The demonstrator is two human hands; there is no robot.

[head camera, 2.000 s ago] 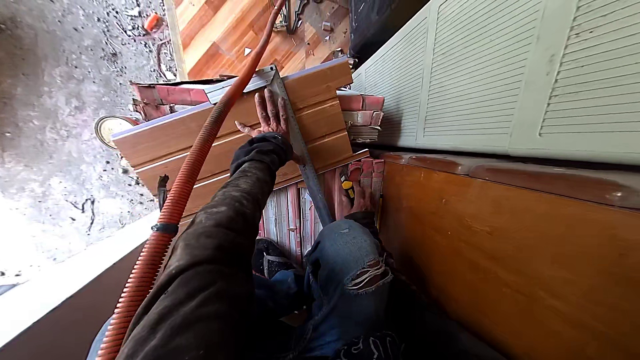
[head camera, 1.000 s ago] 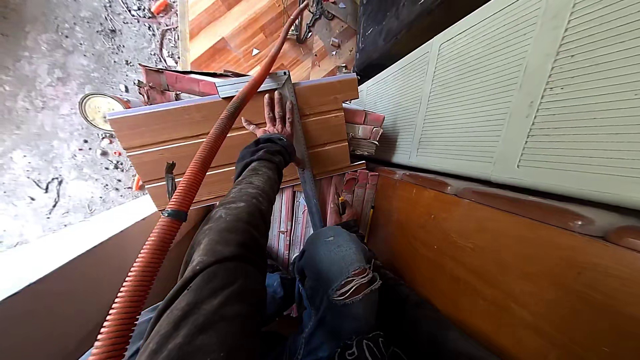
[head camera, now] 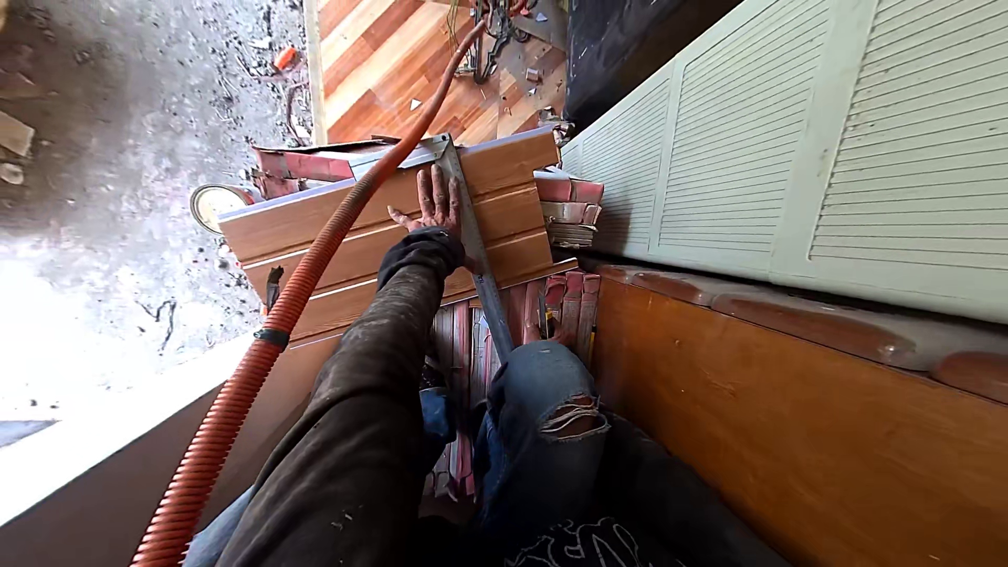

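Observation:
My left hand point(head camera: 435, 206) lies flat with its fingers spread on a wood-grain grooved panel point(head camera: 508, 189), against a long metal square point(head camera: 471, 228) laid across it. The short arm of the square sits along the panel's far edge. Partly hidden beyond my knee, my right hand point(head camera: 546, 331) is low on the right by a thin tool with yellow on it; its grip is not clear. The panel rests on stacked bundles with red and white wrapping point(head camera: 465, 339). An orange corrugated hose point(head camera: 311, 264) passes over the panel's left part.
A brown wooden board point(head camera: 756, 409) and pale green louvred doors point(head camera: 740, 157) stand close on the right. A round can point(head camera: 216, 206) is by the panel's left end. Parquet flooring point(head camera: 386, 63) with cables and scraps lies beyond. Debris covers the grey floor point(head camera: 173, 102) at left.
My left hand stays spread on the panel by the square. My right hand, seen on the bundles beside the knee two seconds ago, is now mostly hidden near the knee.

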